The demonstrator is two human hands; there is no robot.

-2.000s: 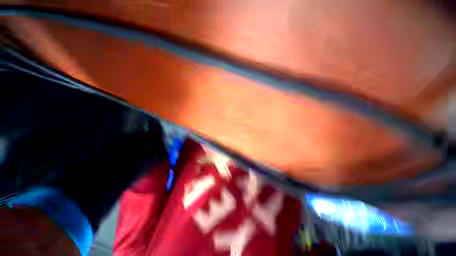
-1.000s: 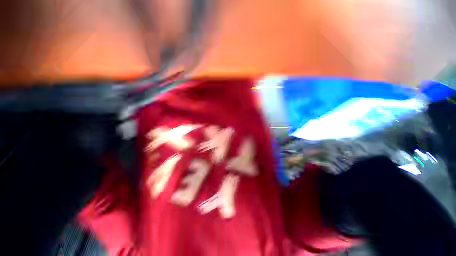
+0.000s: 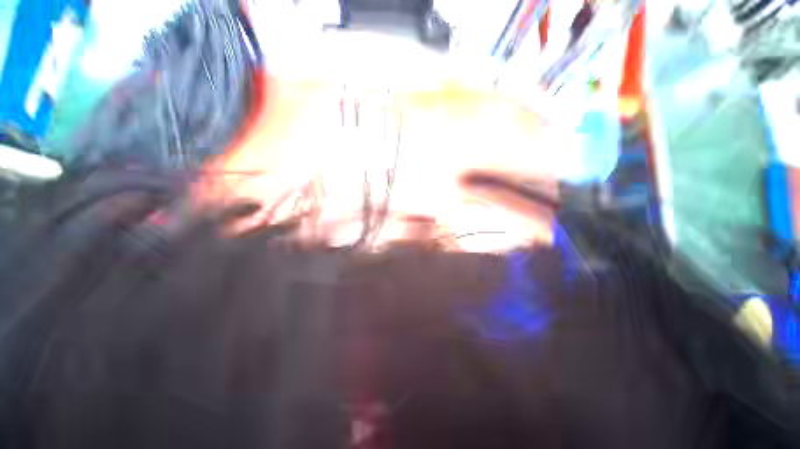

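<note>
The view is heavily blurred and smeared. A bright, washed-out orange table top (image 3: 421, 167) lies in front of me. Thin dark strands, probably black cables (image 3: 373, 188), run across its middle towards me. A dark blurred shape, possibly my left hand (image 3: 237, 210), is at the table's left near edge. A brownish blurred shape, possibly my right hand (image 3: 509, 188), reaches over the right part. No fingers show clearly, and I cannot tell whether either holds anything. A dark smear covers the lower half of the view.
A thick grey-black mass, probably draped cables (image 3: 180, 96), stands left of the table. A blue upright (image 3: 31, 61) is at the far left. Greenish-grey floor (image 3: 719, 167) lies at right beyond an orange-red upright (image 3: 633, 61). A dark object (image 3: 386, 13) stands at the table's back.
The view has swung up from my red lettered clothing to the whole table and the floor beyond. The clothing and the blue-and-white item at right no longer show clearly.
</note>
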